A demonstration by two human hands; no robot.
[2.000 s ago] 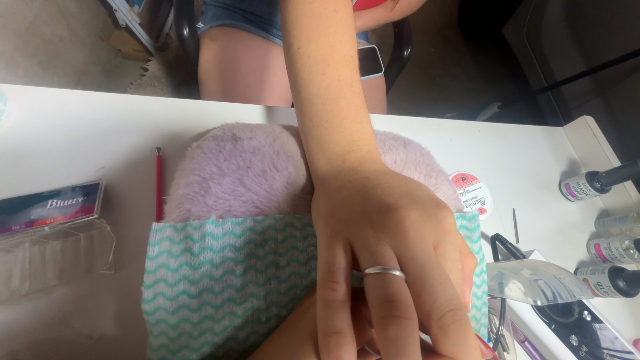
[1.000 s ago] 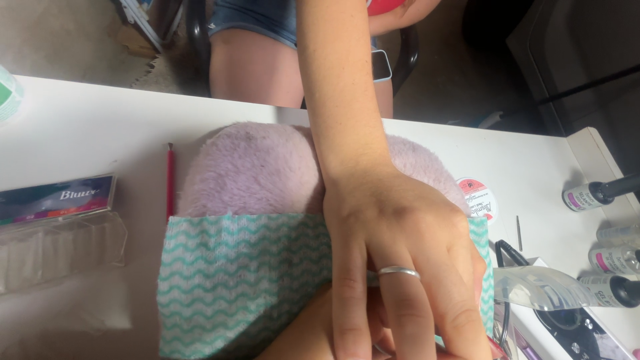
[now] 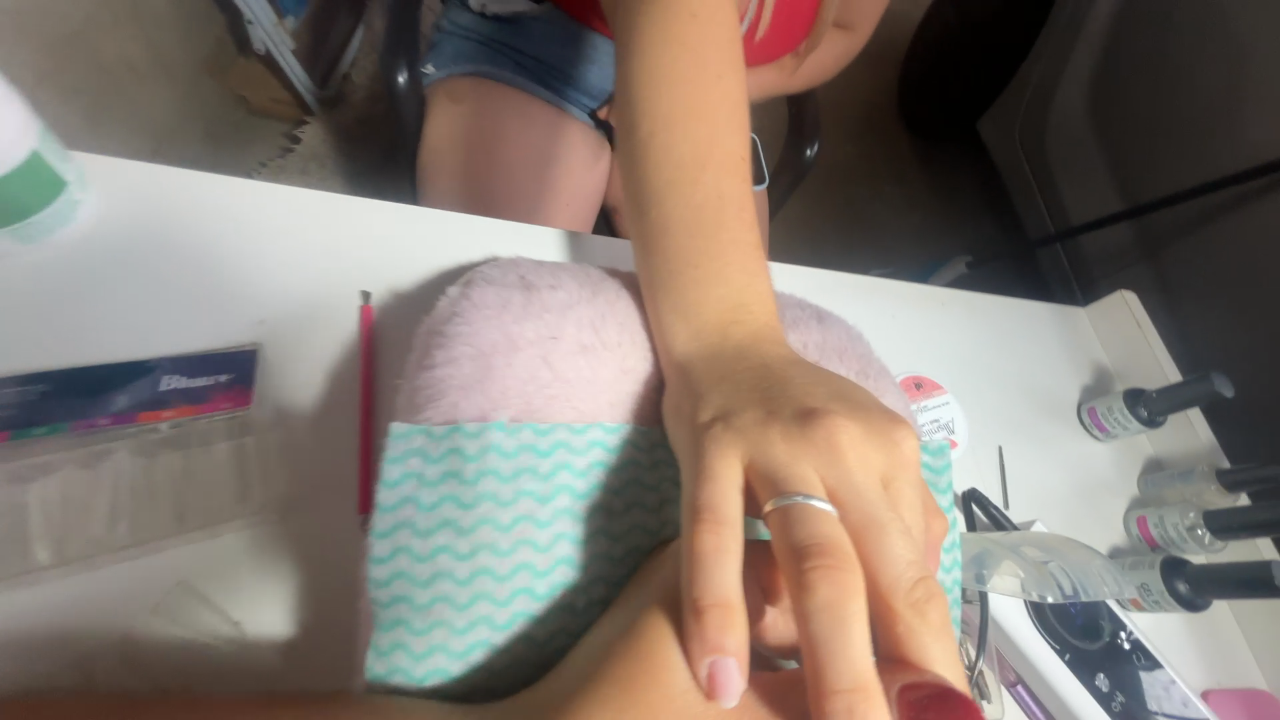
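Observation:
Across the towel reaches another person's hand (image 3: 800,430), palm down, with a silver ring and a pale pink nail. From the lower left my left hand (image 3: 640,640) comes in under it, gripping it from below; most of my fingers are hidden. A red nail (image 3: 935,700) shows at the bottom edge, seemingly on my left thumb. My right hand is not visible. Beneath the hands, a white and teal wavy-patterned towel (image 3: 480,540) covers the front of a fluffy lilac cushion (image 3: 540,340).
Left of the cushion lie a pink slim tool (image 3: 366,400) and a clear case of nail tips (image 3: 130,490). Several polish bottles (image 3: 1115,415) with black caps line the right. A white device (image 3: 1090,650) with a dark panel and a round tin (image 3: 930,405) are nearby.
The view has shifted slightly, bringing a white and green container in at the left edge. Both hands keep much the same hold on the towel.

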